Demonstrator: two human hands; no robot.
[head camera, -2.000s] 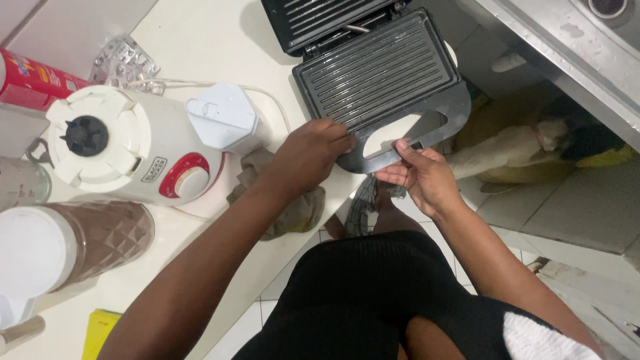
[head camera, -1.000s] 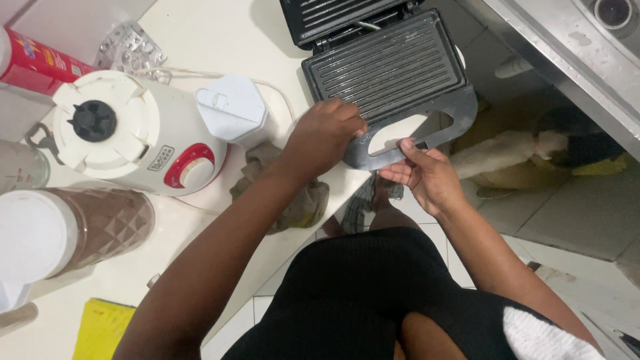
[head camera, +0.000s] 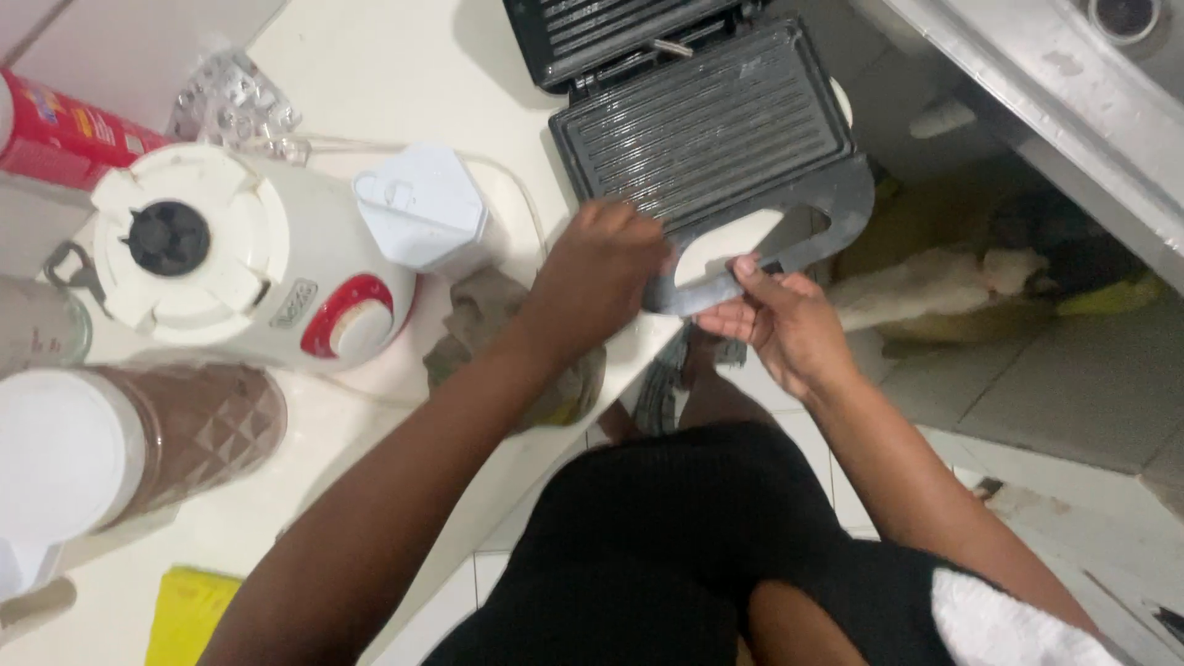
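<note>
An electric grill press with ribbed dark plates (head camera: 712, 120) lies unfolded at the counter's edge, its upper plate at the top of the view. My right hand (head camera: 777, 324) pinches the front rim of its grey handle, thumb on top and fingers beneath. At the handle's left end rests my left hand (head camera: 606, 268), curled and slightly blurred over the corner of the lower plate. Whether it holds anything is hidden under the fingers. The ribs look wet or greasy, with pale smudges near the far right corner.
Left on the white counter stand a blender base (head camera: 227, 254), a lidded white container (head camera: 425, 208), a brown-filled jar (head camera: 203, 435) and a red can (head camera: 74, 134). A crumpled cloth (head camera: 486, 324) lies behind my left forearm. A metal sink (head camera: 1045, 102) is upper right; a cat (head camera: 925, 282) is below it.
My left hand has shifted a little about the plate's front left corner and the handle. My right hand keeps its hold on the handle.
</note>
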